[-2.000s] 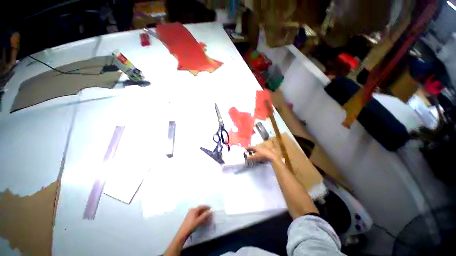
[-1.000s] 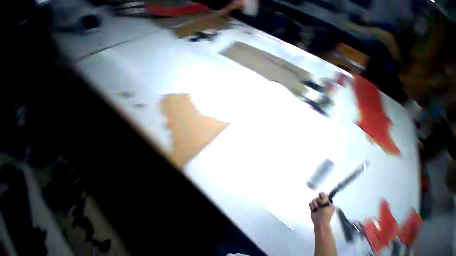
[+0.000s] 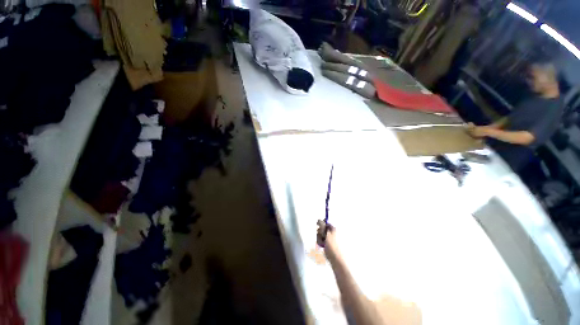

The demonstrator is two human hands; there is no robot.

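Note:
My right hand (image 3: 324, 235) is closed around the handles of the tailor's shears (image 3: 329, 197), above the white table (image 3: 318, 152) near its left edge. The blades point away from me, up the table, and look closed in a thin dark line. My left hand is out of the picture. A white woven sack (image 3: 276, 41) with dark handwriting lies at the far end of the table, and dark cloth (image 3: 299, 80) shows in its near mouth.
Rolled bundles (image 3: 346, 76) with white bands, a red piece (image 3: 410, 98) and brown panels lie far right. Dark scissors (image 3: 448, 166) lie nearer. A person (image 3: 537, 117) stands at the right edge. Left are a scrap-strewn floor (image 3: 216, 184), a carton (image 3: 184, 95) and dark cloth piles (image 3: 38, 70).
The view has swung left to the table's far end and the sack. My right hand has taken hold of the shears that lay on the table. My left hand has left the picture.

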